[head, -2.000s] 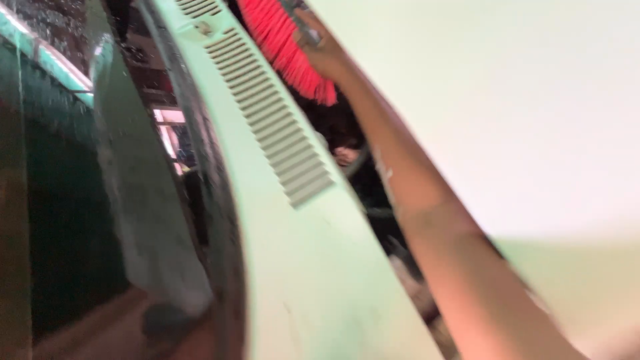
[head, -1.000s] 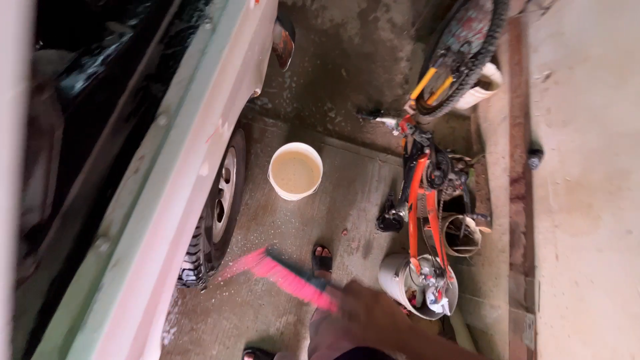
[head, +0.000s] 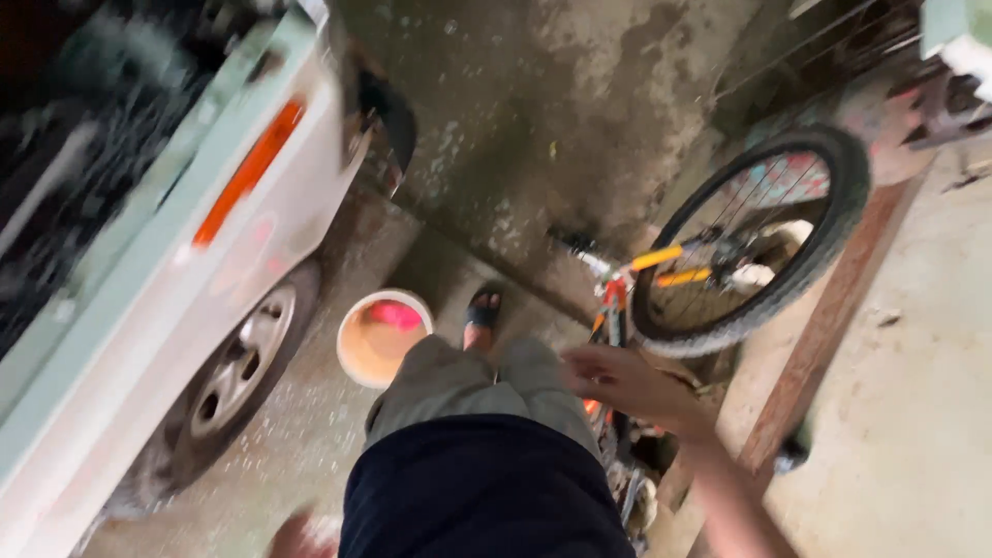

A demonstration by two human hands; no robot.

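Note:
My right hand point(head: 616, 380) hangs beside my right thigh, in front of the bicycle. It is blurred, its fingers loosely bent with nothing seen in them. At the bottom edge my left hand point(head: 298, 536) shows only in part, blurred, with a whitish patch by it; whether it holds anything is unclear. A round white bucket point(head: 346, 341) stands on the wet floor left of my legs, with brownish liquid inside. Something bright pink-red, seemingly the brush head point(head: 395, 314), lies in the bucket; no handle can be made out.
On the left is a pale car's fender point(head: 287, 186) with an orange side marker point(head: 249, 172) and front wheel point(head: 248, 364). To the right a bicycle point(head: 616, 302) with a large tire point(head: 849, 186) stands near a reddish-brown ledge point(head: 829, 333). My sandaled foot point(head: 482, 314) is near the bucket.
The pink-red brush was in my right hand; now that hand appears empty and something pink-red is in the bucket. My left hand has come partly into view. The view has moved from the car to the floor.

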